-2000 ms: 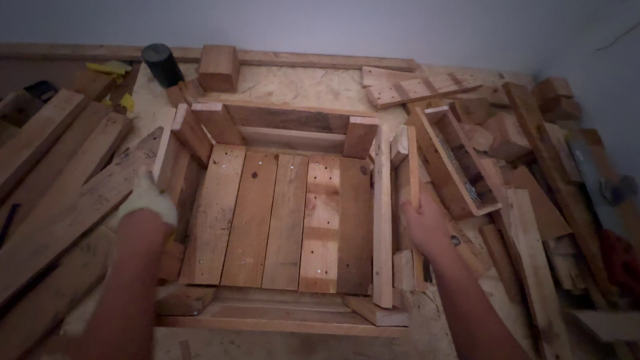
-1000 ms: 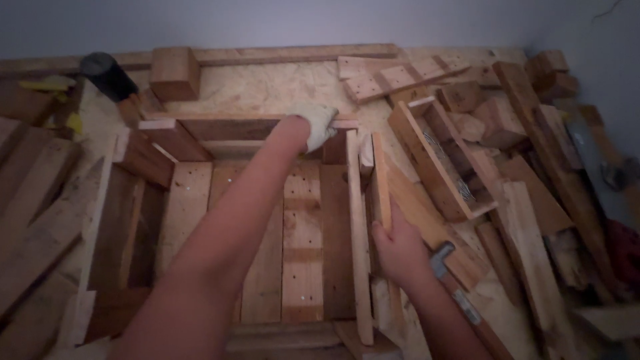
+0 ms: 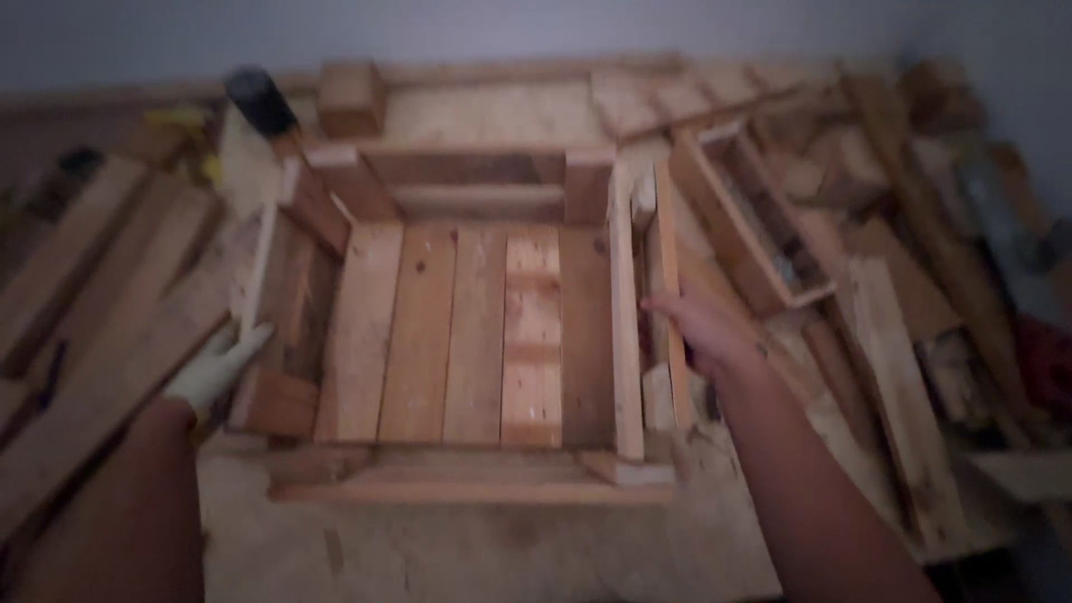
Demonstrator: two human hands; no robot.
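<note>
A wooden crate with a slatted bottom [image 3: 477, 335] lies in the middle of the bench. My left hand [image 3: 219, 366], in a pale glove, touches the outer edge of the crate's left side panel [image 3: 289, 310]; its fingers are blurred, so a grip cannot be told. At the right, my bare right hand [image 3: 699, 331] is closed on the outer wooden slat [image 3: 667, 293] of the right side panel. A further panel [image 3: 469, 488] lies along the near side. Behind the back left corner leans a black-headed mallet [image 3: 261, 100].
A narrow wooden box holding small metal pieces, probably nails [image 3: 758, 218], sits at the right. Offcuts and boards [image 3: 904, 402] are piled beyond it. Long boards [image 3: 109, 402] lie at the left. A wooden block [image 3: 350, 99] stands by the back wall.
My left hand has moved from the crate's back right corner, where it was one second ago, to the left side panel. My right hand stays at the right panel.
</note>
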